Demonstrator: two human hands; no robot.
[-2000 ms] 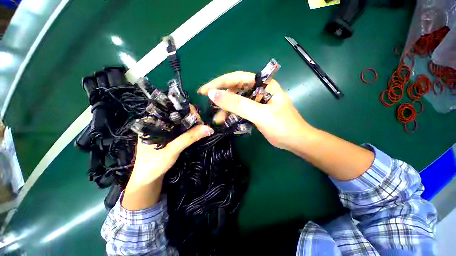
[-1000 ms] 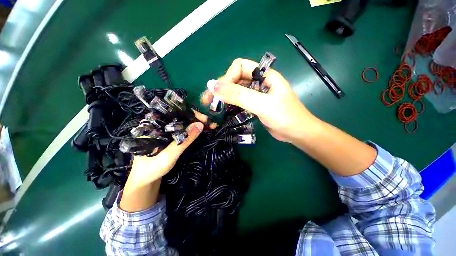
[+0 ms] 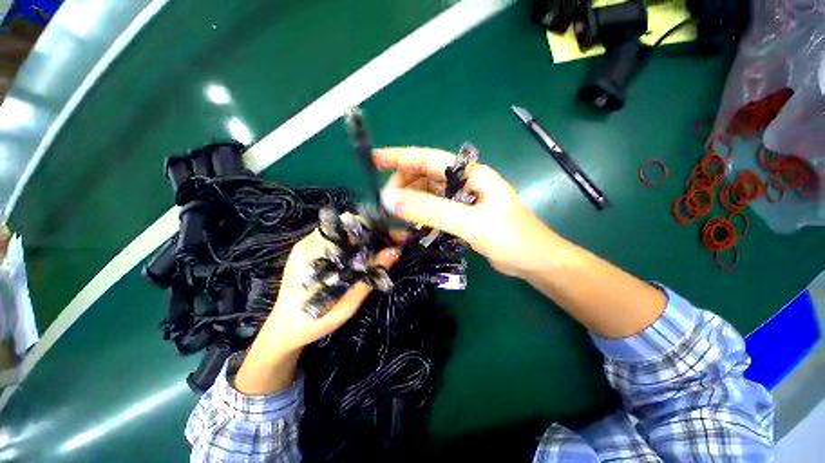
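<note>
My left hand [image 3: 312, 285] is closed around a fanned bunch of black cables with clear modular plugs [image 3: 348, 258] sticking up. My right hand [image 3: 475, 212] is just right of it and holds several plugs, one clear tip [image 3: 465, 155] above its fingers. One blurred plug [image 3: 355, 122] stands up between the hands by the right fingertips; which hand holds it I cannot tell. Looped black cables [image 3: 384, 371] hang and lie below both hands. A pile of black cables with thick barrel ends [image 3: 194, 231] lies left on the green bench.
A slim knife [image 3: 561, 158] lies beyond my right hand. Red-brown rubber bands [image 3: 719, 233] lie right, beside a clear bag [image 3: 796, 194]. Black barrel parts [image 3: 604, 81] rest at the top by yellow paper [image 3: 565, 47]. A blue bin [image 3: 785, 339] shows lower right.
My left hand has moved right, closer to my right hand, and its plug bunch is more tightly gathered. The view has shifted slightly, showing more yellow paper and black parts at the top.
</note>
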